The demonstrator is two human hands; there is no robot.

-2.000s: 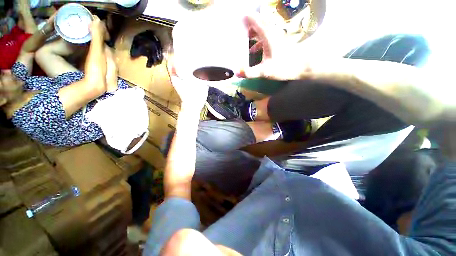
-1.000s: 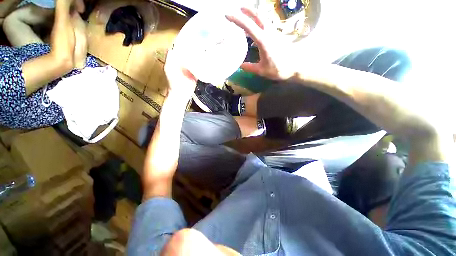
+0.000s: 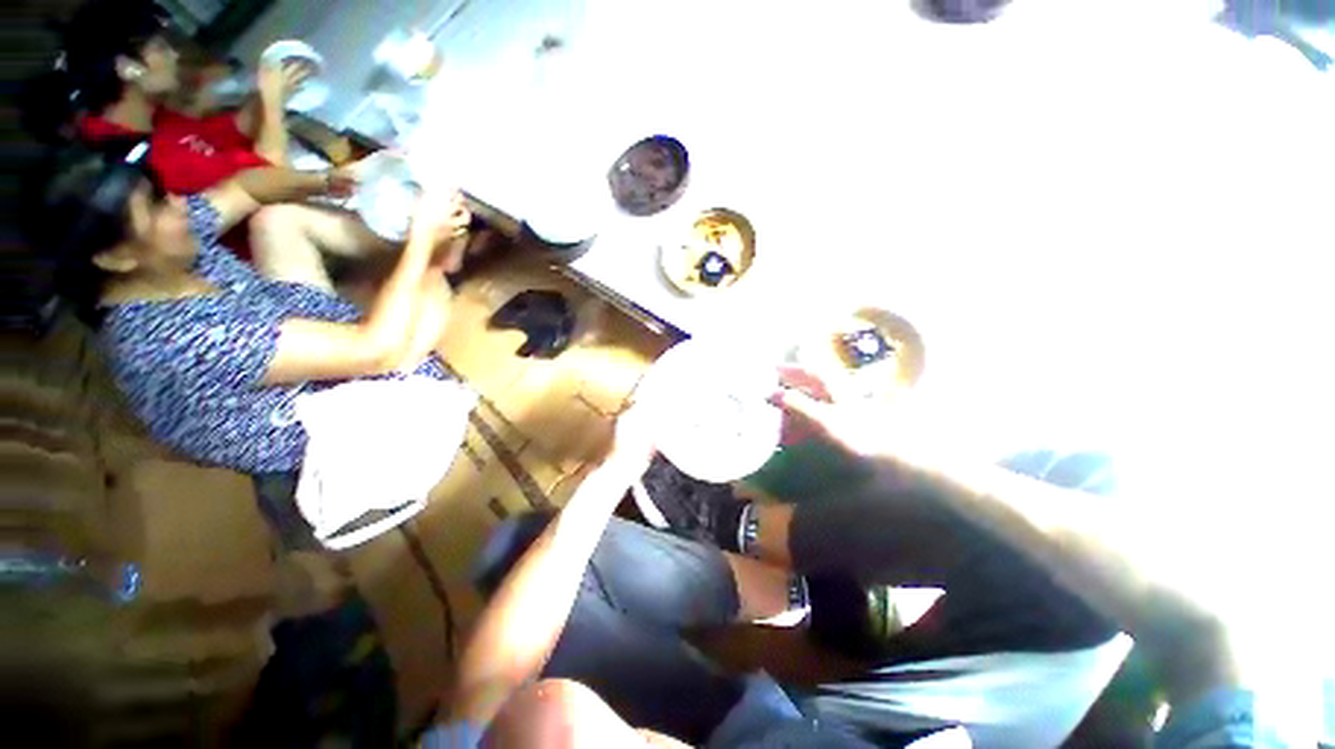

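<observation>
A round white bowl (image 3: 718,417) is held up in front of me over the cardboard floor, beside the table edge. My left hand (image 3: 633,443) grips its lower left rim. My right hand (image 3: 808,403) is at its right side, with blurred fingers in strong glare. I cannot tell whether they touch the bowl. A gold bowl with a dark centre piece (image 3: 867,348) lies on the white table just behind my right hand.
Another gold bowl (image 3: 709,252) and a dark brown bowl (image 3: 649,176) rest on the glared white table (image 3: 820,161). Two people sit at the left, holding whitish bowls. A black bag (image 3: 536,322) lies on floor cardboard. A white cloth bag (image 3: 384,451) is on the nearer person's lap.
My view has lifted, showing more of the table and both people. The white bowl's dark spot, seen two seconds ago, no longer shows. My right hand's spread fingers have moved closer to the bowl.
</observation>
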